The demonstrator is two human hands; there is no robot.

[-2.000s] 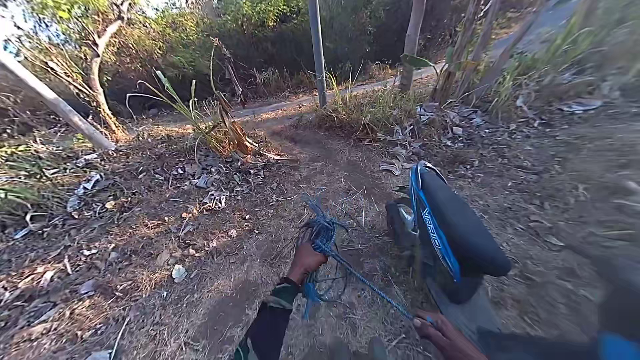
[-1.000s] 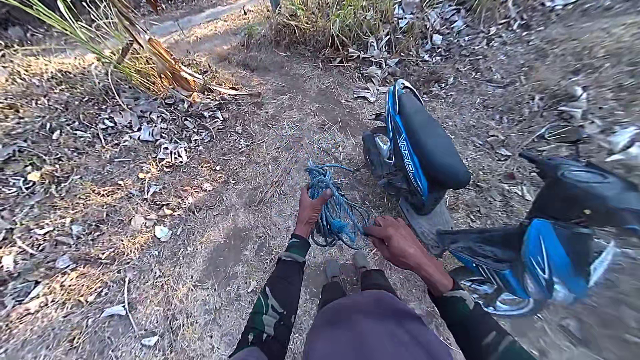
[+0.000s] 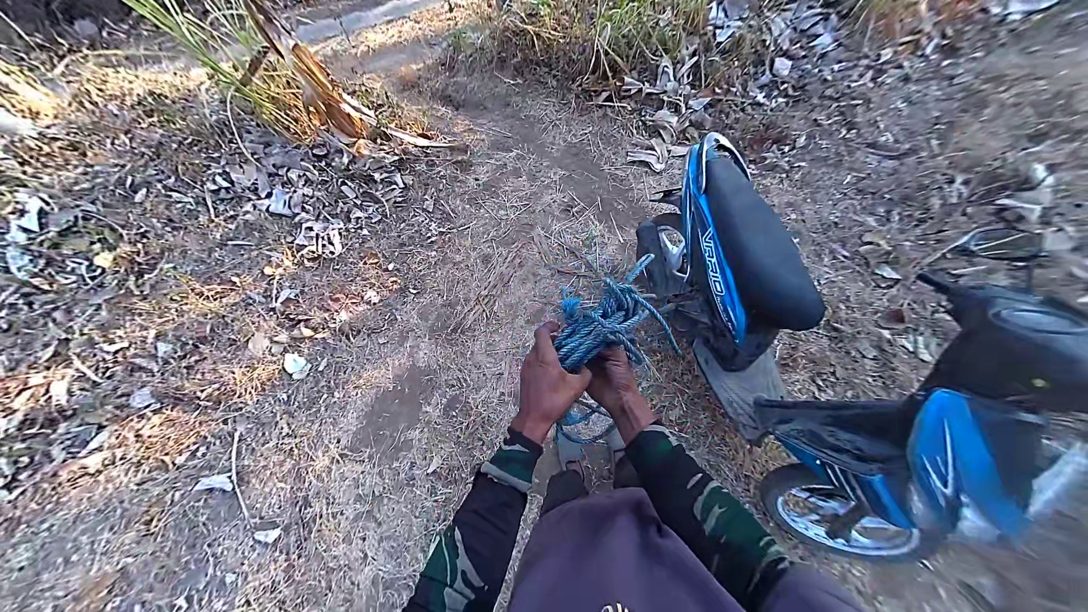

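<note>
A blue rope is bunched into a bundle in front of my body, with loose ends sticking out at its top and right. My left hand grips the bundle from the left, its thumb against the coils. Close beside it, my right hand holds the rope's underside, and its fingers are partly hidden by the coils. One loop hangs below both hands, over my feet.
A blue and black motor scooter stands close on my right, its handlebar and mirror at the far right. Dry leaves and a grass clump lie ahead left. A dirt path runs forward.
The rope, loosely coiled a second ago and stretched toward my right hand before that, is now in a tighter bundle. My right hand has moved in beside my left. The view has tilted down.
</note>
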